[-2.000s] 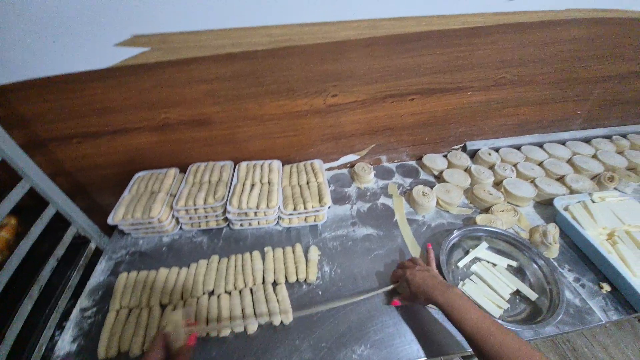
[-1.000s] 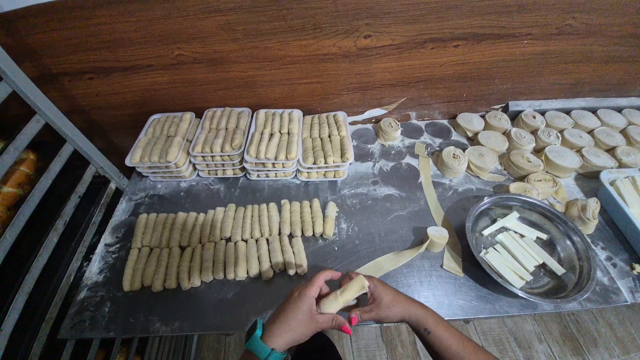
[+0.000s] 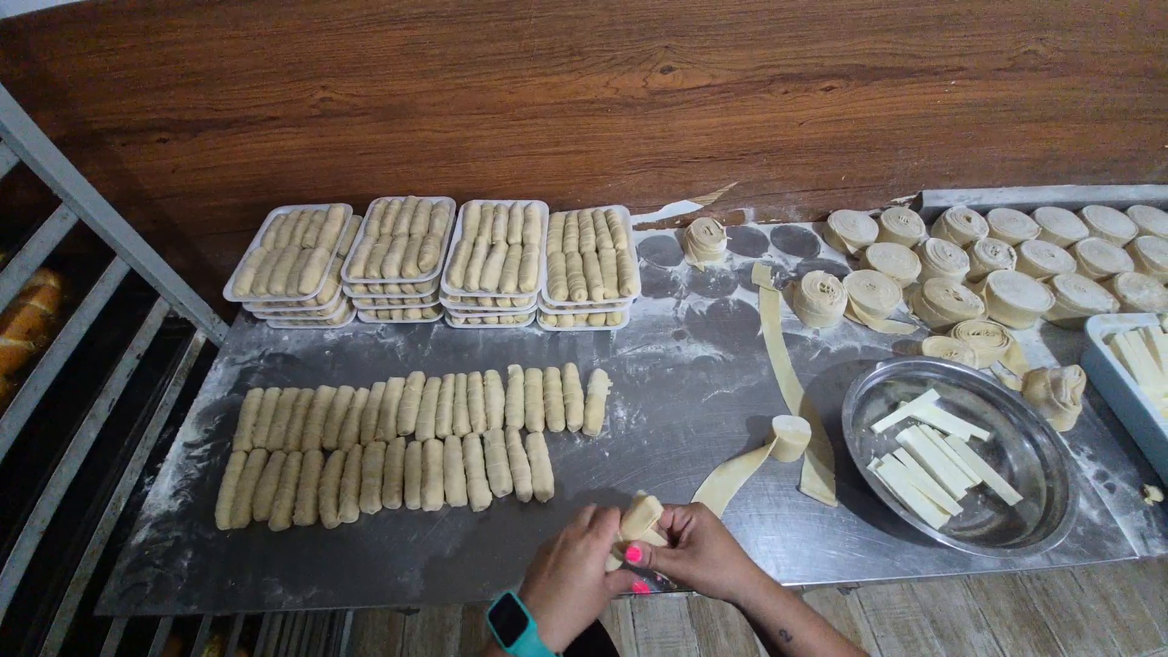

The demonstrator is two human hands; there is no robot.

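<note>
Near the front edge of the metal table, my left hand [image 3: 573, 568] and my right hand [image 3: 707, 552] close around a dough-wrapped stick [image 3: 641, 518], which my fingers partly hide. Behind my right hand a dough strip [image 3: 735, 476] lies on the table and ends in a small coil [image 3: 790, 438]. Another flat dough strip [image 3: 787, 370] runs lengthwise beside it. A steel bowl [image 3: 1049, 516] to the right holds several white cheese-like sticks [image 3: 931, 456]. Two rows of wrapped dough sticks [image 3: 392, 415] lie to the left.
Stacked white trays [image 3: 497, 301] of dough sticks stand at the back left. Coiled dough rolls [image 3: 1017, 298] cover the back right. A light blue container [image 3: 1127, 401] of pale sticks is at the right edge. A metal rack [image 3: 100, 205] with bread stands left.
Two seconds ago my hands were apart over the table with a dough strip stretched between them; now they are together around the wrapped stick. The coiled strip has come to lie by my right hand.
</note>
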